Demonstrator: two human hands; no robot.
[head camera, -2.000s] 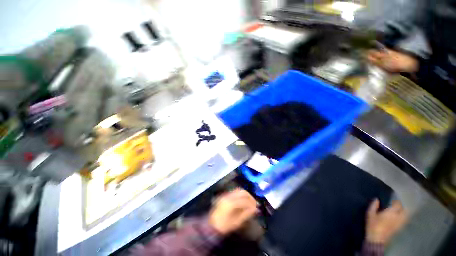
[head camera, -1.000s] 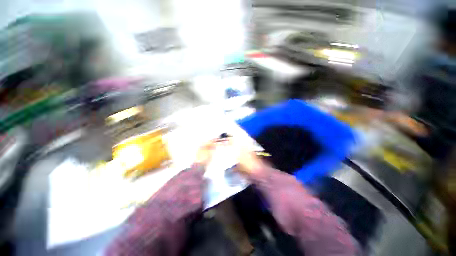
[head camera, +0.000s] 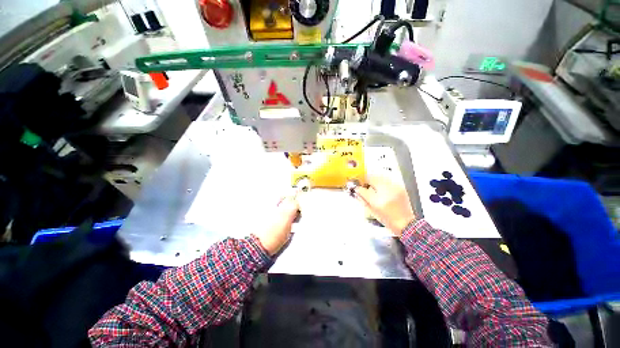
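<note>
The yellow clamp plate lies under the sewing machine head, with a round hole or fitting near each lower corner. My left hand has its fingertips just below the lower left corner. My right hand has its fingertips at the lower right corner, by a small dark spot. Whether either hand pinches a dot is too small to tell. Loose black round dots lie in a cluster on the white sheet at the right. The needle area is partly hidden behind the plate and small parts.
A blue bin with a black pile stands at the right. A control panel stands behind the dots. A green bar and black positioning lamp cross the head. Dark fabric lies at the lower left, by another blue bin.
The view has swung from the right-hand bin to the machine head. My right hand has left the black panel; both hands have come to the yellow plate.
</note>
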